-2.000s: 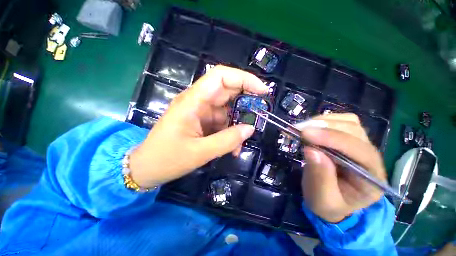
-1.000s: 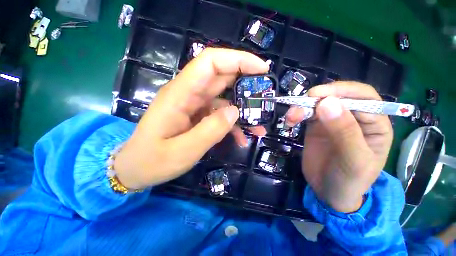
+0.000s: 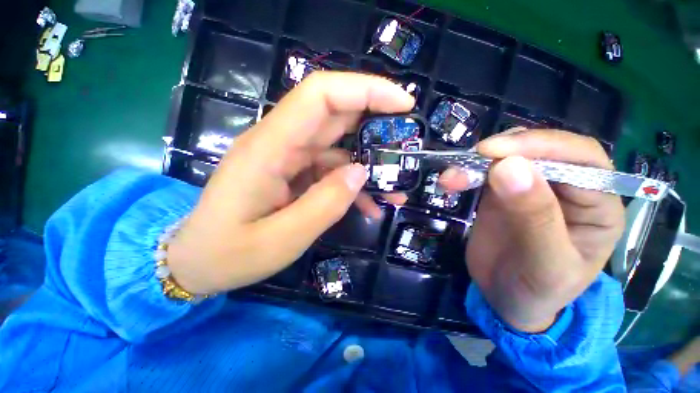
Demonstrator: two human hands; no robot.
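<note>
My left hand (image 3: 269, 192) holds an open black watch housing (image 3: 392, 154) by its edges, between thumb and fingers, above the tray. A blue circuit board fills its upper end, and a white rectangular part shows at its lower end. My right hand (image 3: 537, 219) grips silver tweezers (image 3: 583, 175) with a red mark near the blunt end. The tweezers lie nearly level and their fine tip is over the middle of the housing. Whether the tip touches or grips anything cannot be told.
The glossy black blister tray (image 3: 230, 55) lies below my hands, with several open units (image 3: 397, 41) in its pockets. Loose units (image 3: 611, 47) and a smartphone (image 3: 654, 244) on a white round base are at right. Yellow and white pieces (image 3: 52, 52) lie at far left.
The tweezers have swung from a steep slant to nearly level, with their tip now over the housing's middle. The housing is held more upright in view. The tray appears shifted up and left.
</note>
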